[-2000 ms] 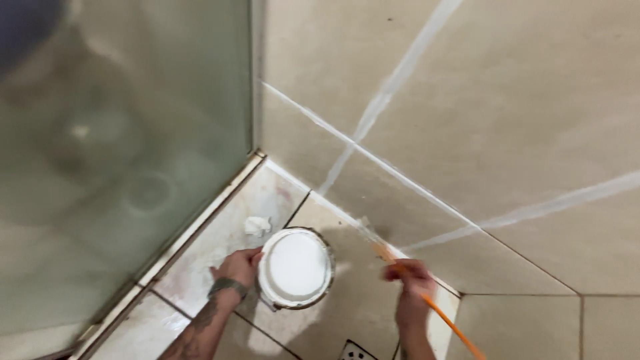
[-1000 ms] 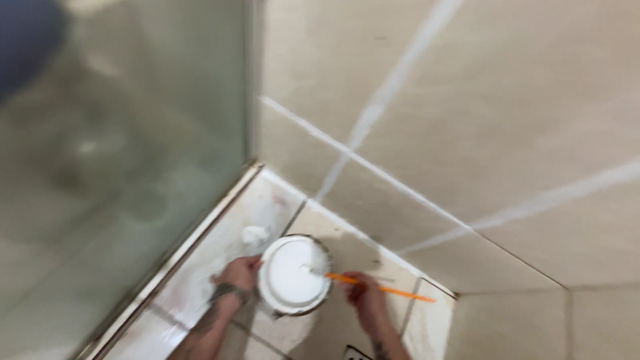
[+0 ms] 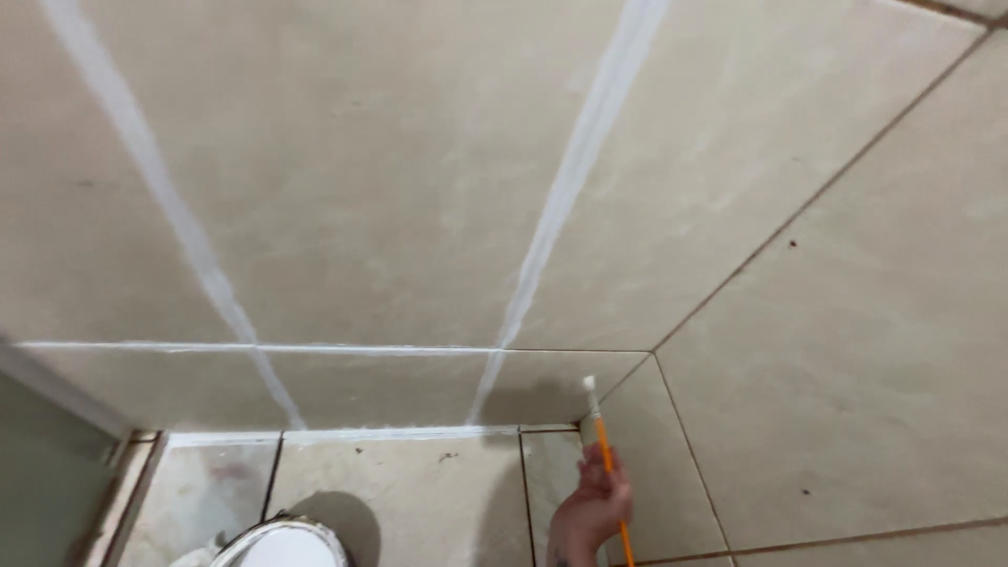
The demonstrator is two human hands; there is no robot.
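In my right hand (image 3: 596, 500) is a thin paintbrush (image 3: 605, 449) with an orange handle, its white-coated tip pointing up near the wall corner. The tip looks close to the low tile strip; whether it touches I cannot tell. At the bottom left, a round container (image 3: 291, 547) of white paint or similar coating is partly cut off by the frame edge. My left hand is out of view. White bands cover several joints of the tiled wall (image 3: 394, 197), and a white line (image 3: 394, 433) runs where wall meets floor.
A glass panel with its frame (image 3: 55, 441) stands at the left. Beside the container lies a crumpled white thing (image 3: 197, 554). Bare dark joints run along the corner and the right wall (image 3: 850, 354). Floor tiles (image 3: 409, 488) lie below.
The brush has left the container, where its tip was one second ago, and is now raised near the corner. My left hand has gone out of view. The view has turned to the right.
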